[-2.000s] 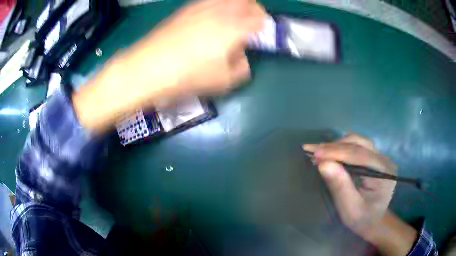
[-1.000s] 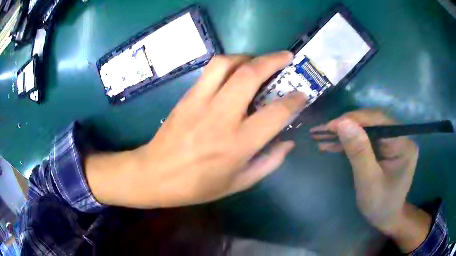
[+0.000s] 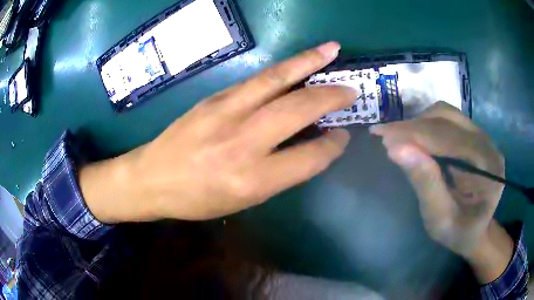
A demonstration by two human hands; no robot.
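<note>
A black phone housing lies roughly level in front of me, with a dotted keypad board on its left, a blue flex cable and a white screen on its right. My left hand lies over its left end, fingers spread across the board and both edges. My right hand holds dark tweezers at the housing's lower edge beside the flex cable. The tweezer tips are mostly hidden by my fingers.
A second open phone unit with a white screen lies tilted at the upper left on the green bench top. More black units are heaped at the far upper left, cut off by the picture's edge.
The phone under my left hand has turned from steeply slanted to nearly level. My right hand and the tweezers have come up to its lower edge.
</note>
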